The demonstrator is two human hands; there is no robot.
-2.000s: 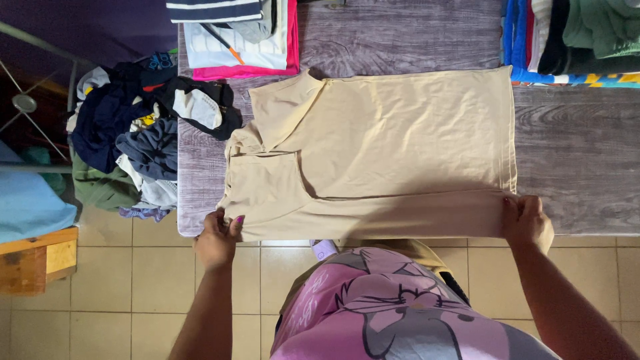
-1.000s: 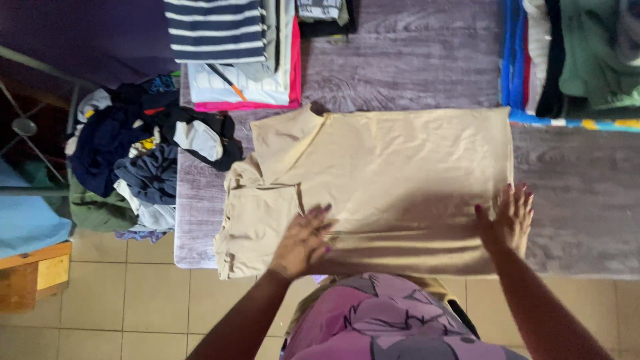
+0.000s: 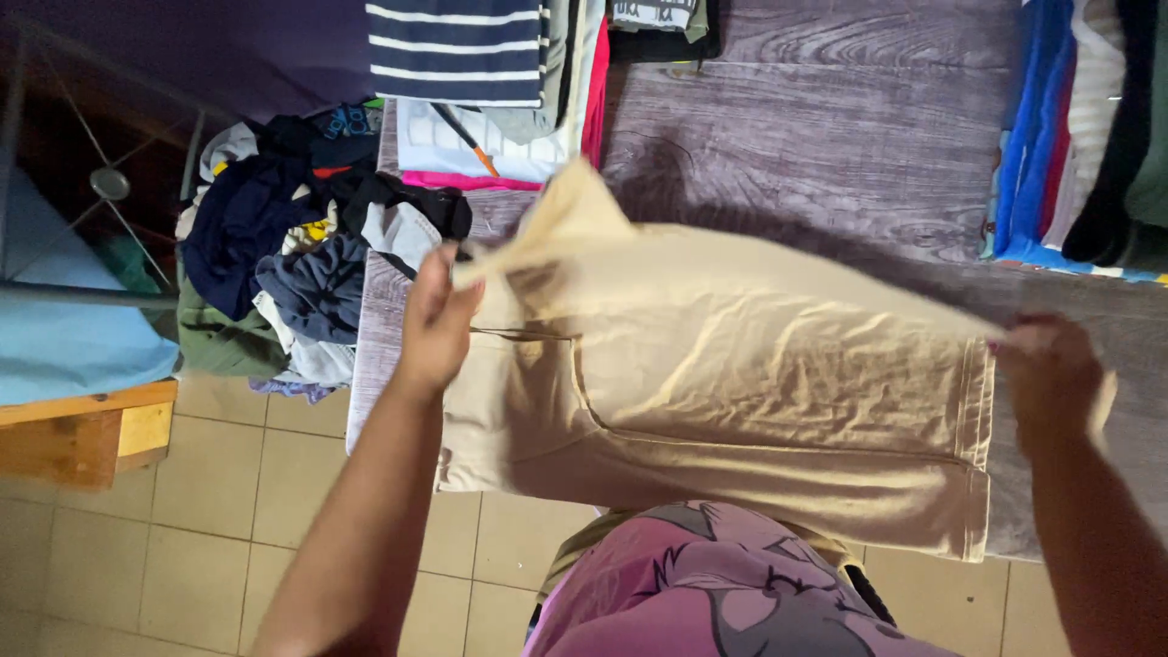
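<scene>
A beige shirt (image 3: 776, 383) lies on the grey wood-grain table (image 3: 821, 137), its near side folded inward in a long strip. Its far edge is lifted off the table between my two hands. My left hand (image 3: 438, 319) pinches that edge at the collar end, on the left. At the hem end, on the right, my right hand (image 3: 1049, 383) grips the same edge, somewhat blurred by motion. A sleeve sticks up near my left hand.
A folded striped garment (image 3: 456, 50) tops a stack at the back left. Another stack of folded clothes (image 3: 1077, 137) stands at the back right. Left of the table is a heap of crumpled clothes (image 3: 274, 237), beside a metal frame (image 3: 109, 182).
Both hands have gone from the near part of the shirt to its far edge and raised it. One second ago they lay spread flat on the cloth.
</scene>
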